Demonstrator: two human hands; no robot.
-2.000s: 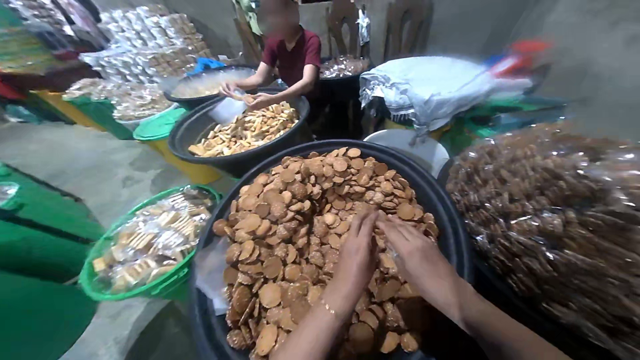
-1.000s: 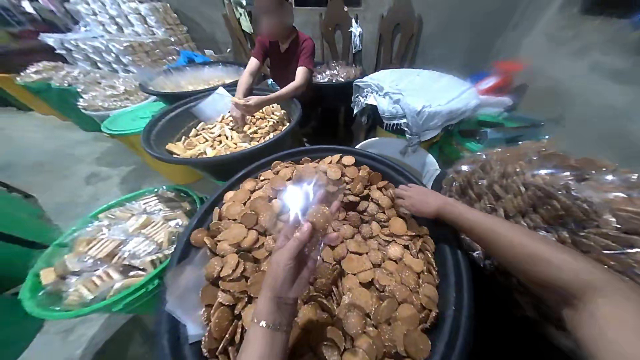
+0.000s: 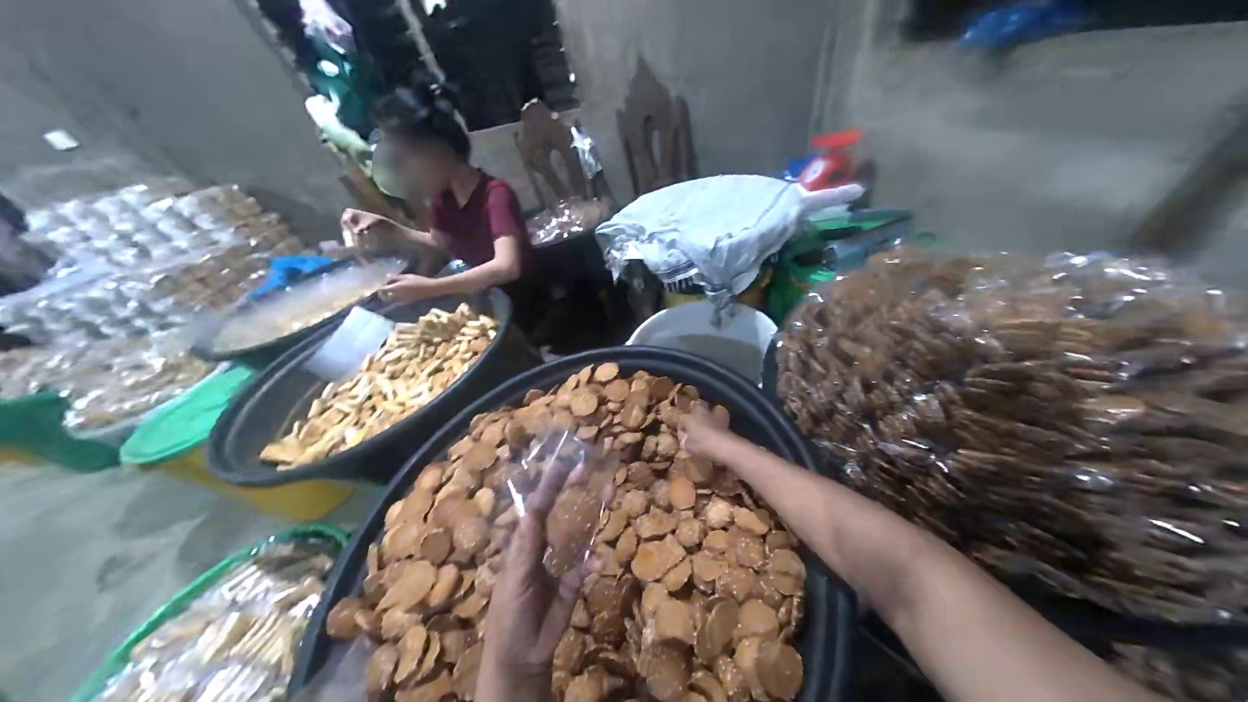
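A wide black plastic tub full of round brown biscuits stands right below me. My left hand, palm up over the biscuits, holds a clear plastic bag; a brown biscuit shows through or behind the film. Near the tub's far right side my right hand reaches into the biscuits. Its fingers are partly hidden among them, so whether they grip any cannot be told. More clear film lies at the tub's lower left edge.
Bagged brown biscuits are heaped at right. Behind left, a black tub holds pale biscuit pieces, with a seated person beyond it. A green basket of packets stands lower left. A white bucket and a covered container are behind.
Two seconds ago both my hands were together in the biscuits; now they are apart, the left with the clear bag. The other person's hands have moved away from the pale pieces. The view has shifted.
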